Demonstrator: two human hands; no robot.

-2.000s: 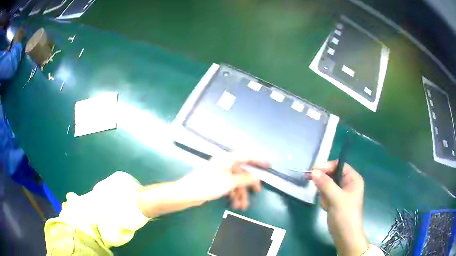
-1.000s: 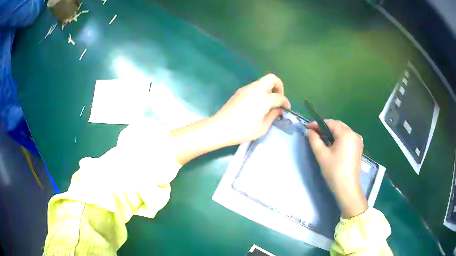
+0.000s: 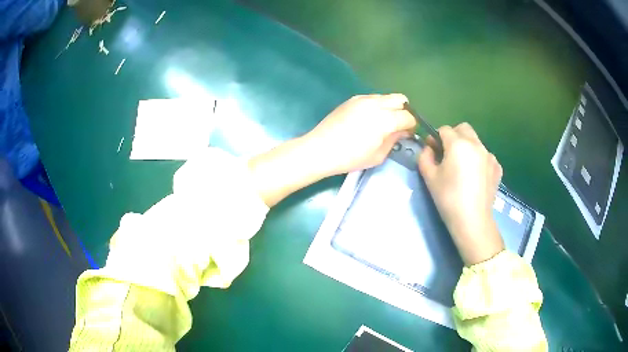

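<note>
A glossy panel [image 3: 392,220] with a white border lies tilted on the green surface, bright with glare. Two pale squares show near its right end and small round marks near its top corner. My left hand [image 3: 365,130] is at that top corner, fingers bent and pinched at the edge; what it pinches is hidden. My right hand [image 3: 460,172] is over the panel's far edge and grips dark tweezers [image 3: 425,125], whose upper end points up and left beside my left fingertips. The tips of the tweezers are hidden by my hand.
Another panel with pale squares [image 3: 590,161] lies at the right. A white card [image 3: 172,129] lies at the left. A dark sheet with a cream border [image 3: 372,342] is cut off at the bottom. Pale slivers surround a brown item [image 3: 89,9] near a person's blue sleeve [image 3: 27,17].
Both hands have moved from the panel's near side to its far top corner. Since one second ago, the tweezers and right hand have shifted up, closer to my left hand. The camera view has also shifted.
</note>
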